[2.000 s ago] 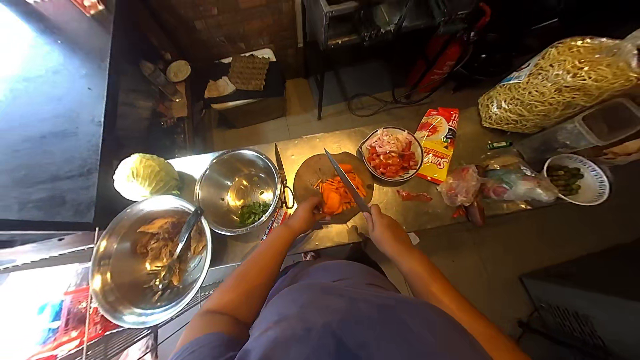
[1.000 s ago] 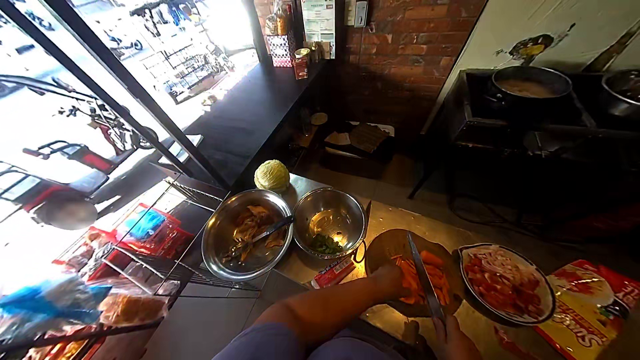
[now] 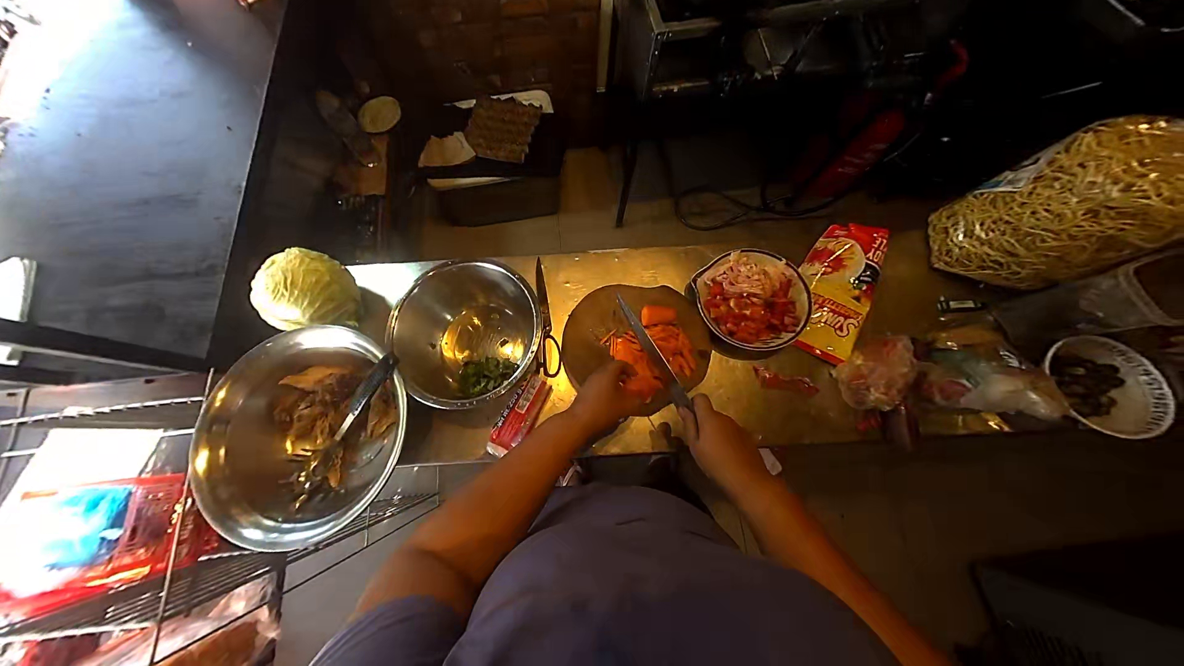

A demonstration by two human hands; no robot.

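My right hand grips the handle of a kitchen knife, whose blade lies across cut carrot on a round chopping board. My left hand rests at the board's lower left edge, its fingertips on carrot strips; whether it pinches a piece cannot be told. A short carrot chunk lies above the strips. Right of the board sits a bowl of chopped red and pale pink food. On the left, a steel bowl holds chopped greens, with scissors between it and the board.
Farther left are a cabbage and a larger steel bowl with brown food and a utensil. A red-and-yellow packet, plastic bags, a white basket and a big bag of noodles stand to the right. A red-and-white packet lies near the front edge.
The view swung toward the window side and back down. My left hand has moved down to the board's lower left edge. The knife remains in my right hand over the carrot.
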